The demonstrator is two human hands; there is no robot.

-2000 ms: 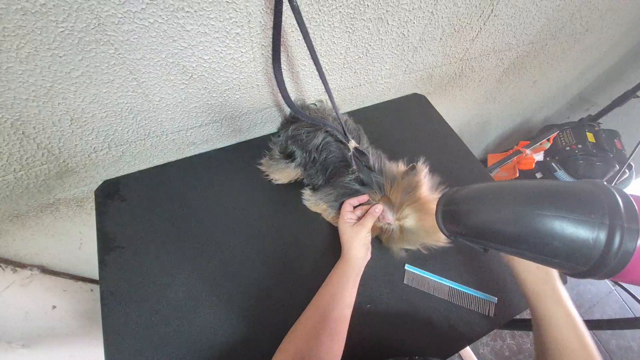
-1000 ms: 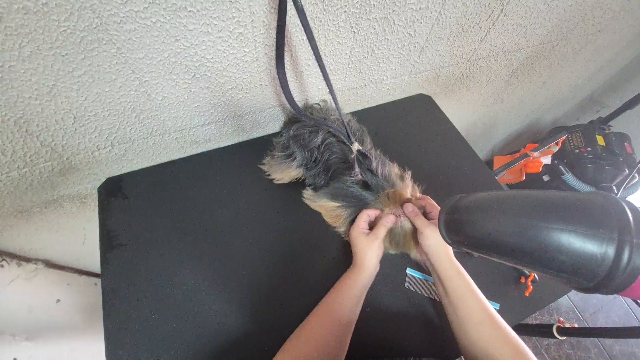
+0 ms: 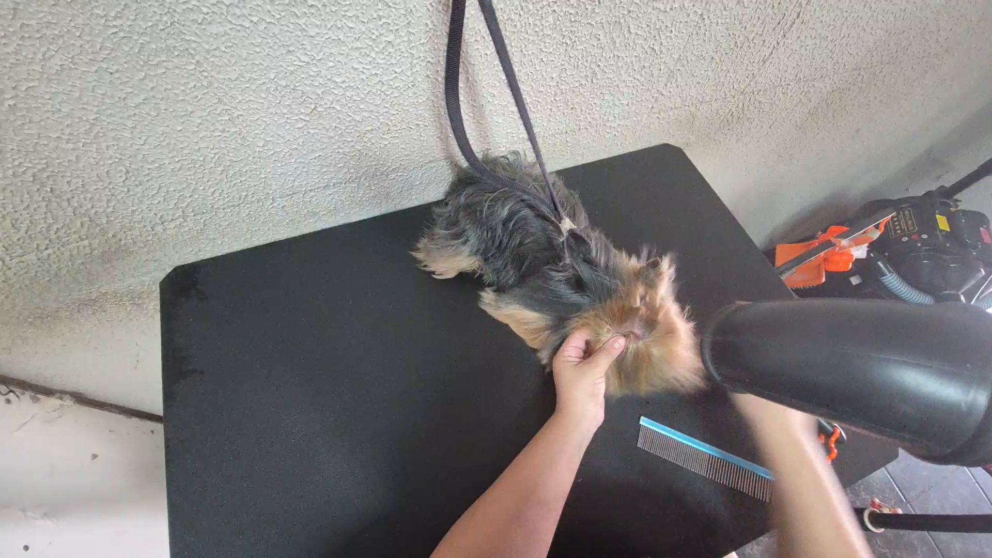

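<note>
A small long-haired dog [image 3: 527, 225], dark on the back and tan on head and legs, is on a black grooming table [image 3: 333, 372]. My left hand [image 3: 583, 372] pinches the fur or ear at the side of its head between thumb and fingers. Beside the head, the black dryer nozzle [image 3: 837, 372] points at the fur, which fans out. My right forearm reaches under the nozzle; the hand [image 3: 767, 407] is blurred and mostly hidden behind it. A metal comb with a blue spine [image 3: 705, 457] lies on the table between my forearms.
A black grooming loop [image 3: 515, 101] runs from above down to the dog's neck. Behind the table stands a textured wall [image 3: 232, 116]. At the right are a black machine [image 3: 922, 248] with a hose, an orange object [image 3: 821, 260] and a black bar [image 3: 930, 523] over floor tiles.
My right hand has moved from the dog's head to the right, behind the nozzle. My left hand has stayed at the head. The comb is less covered by my arm.
</note>
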